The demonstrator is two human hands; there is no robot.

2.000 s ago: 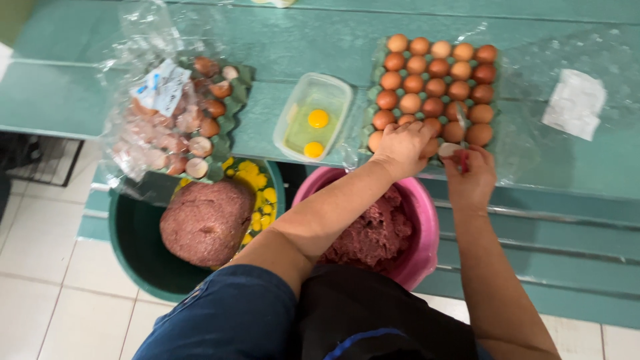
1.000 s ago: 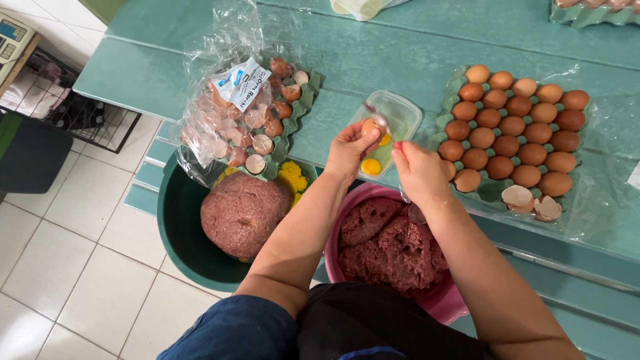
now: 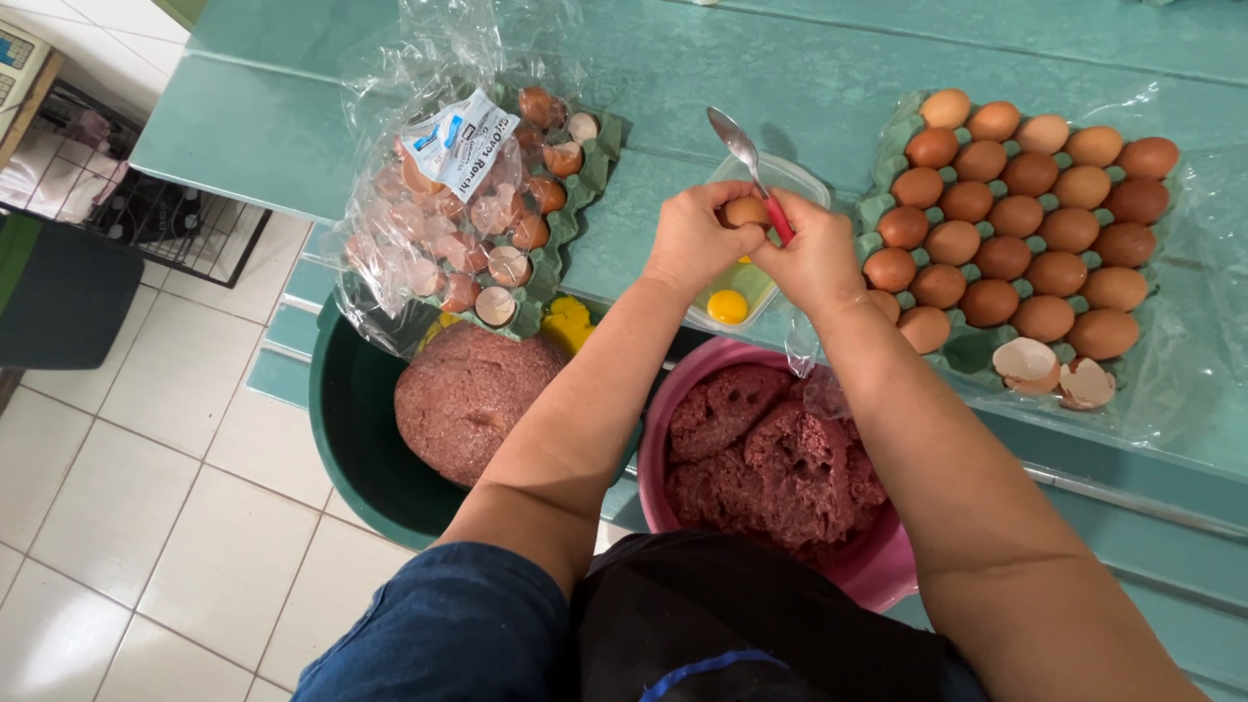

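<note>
Over a clear plastic container (image 3: 801, 180) with raw egg in it, my left hand (image 3: 694, 237) holds a brown egg (image 3: 746, 212). My right hand (image 3: 811, 252) grips a metal spoon with a red handle (image 3: 738, 144), bowl upward, and its fingertips are also at the egg. An egg yolk (image 3: 727, 306) shows in the container below. To the right, a green carton tray (image 3: 880, 166) carries many brown eggs, with broken eggshells (image 3: 1027, 365) at its near edge. Ground meat (image 3: 780, 458) fills much of a pink basin (image 3: 655, 468) beneath my forearms.
A second egg tray (image 3: 595, 180) with broken shells, partly under plastic wrap (image 3: 375, 224), lies left on the green table (image 3: 263, 117). Below it, a dark green basin (image 3: 341, 448) holds a ball of ground meat (image 3: 478, 400) and yellow yolks (image 3: 567, 327). A wire rack (image 3: 229, 244) stands at far left.
Two seconds ago both hands were at the full egg tray; now they are together over the container with an egg and the spoon. The spoon's bowl has come up from beside the left fingers since one second ago.
</note>
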